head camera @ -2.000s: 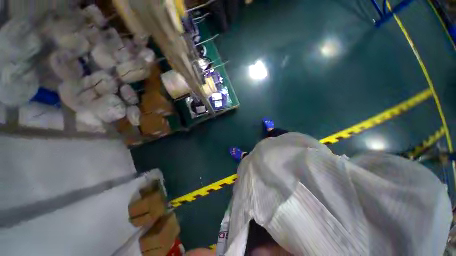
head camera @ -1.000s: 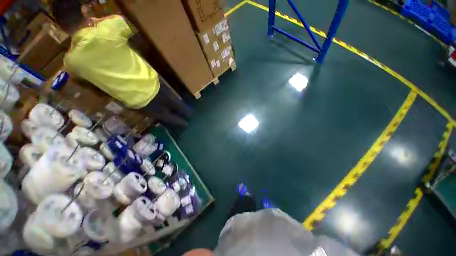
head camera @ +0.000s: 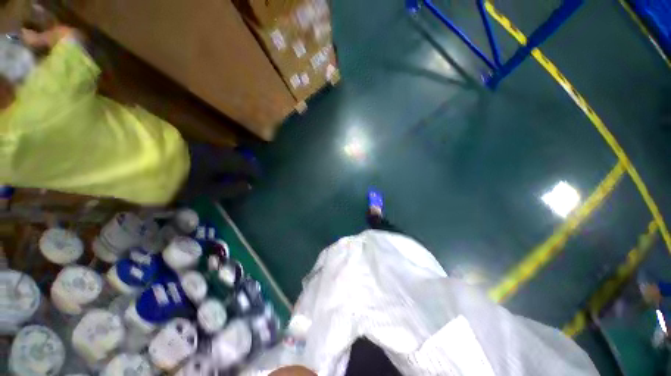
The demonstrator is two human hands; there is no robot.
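Neither of my hands can be made out. A skin-coloured patch is cut off by the bottom edge, too little to tell what it is. My white coat (head camera: 375,279) fills the bottom middle. One blue shoe (head camera: 376,200) shows beyond it on the green floor. White component reels (head camera: 77,286) and blue reels (head camera: 163,297) stand in rows at the lower left. Parts of the picture are blurred.
A person in a yellow shirt (head camera: 96,147) stands at the left, close to the reels. Brown cartons (head camera: 184,59) are stacked at the upper left. A blue metal frame (head camera: 494,70) stands at the upper right. Yellow-and-black tape (head camera: 566,231) crosses the floor at right.
The view has moved forward past the reel rack. The person in yellow, out of view two seconds ago, now appears nearer and further left than one second ago. The cartons also appear nearer.
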